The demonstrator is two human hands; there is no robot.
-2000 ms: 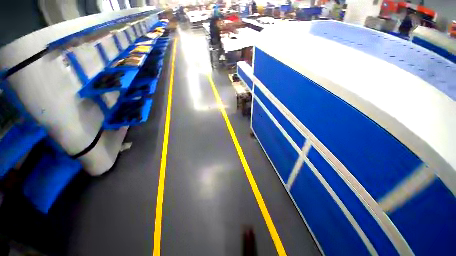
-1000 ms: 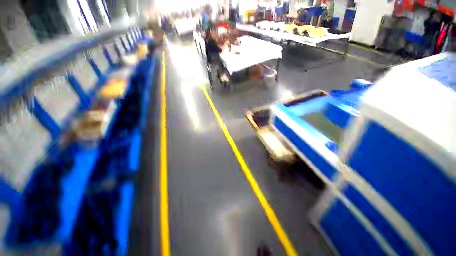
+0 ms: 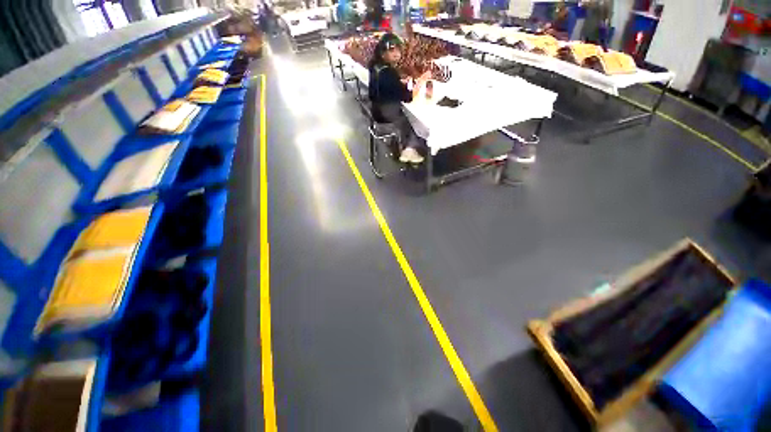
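Neither of my hands is in view. Nearest in front of me is the grey floor walkway (image 3: 321,278) between two yellow lines; the right yellow line (image 3: 406,268) runs down to the bottom edge. A small dark shape (image 3: 438,422), perhaps my shoe, shows at the bottom edge. On the left stand blue trays (image 3: 221,156) in tilted rows, holding yellow and tan flat pieces (image 3: 101,261) and dark pieces (image 3: 161,316). At the lower right is a wooden-edged box (image 3: 565,363) with dark contents, beside a blue surface (image 3: 727,363).
A person in dark clothes (image 3: 390,89) sits on a stool at a white-topped table (image 3: 499,101) covered partly with brown pieces. A metal bin (image 3: 517,162) stands under its corner. Behind is a long table (image 3: 626,80) with tan pieces. Dark items stand at the right edge.
The view has moved forward along the walkway. The blue-and-white machine on the right has mostly passed out of view. The seated person, tables and wooden-edged box appear nearer.
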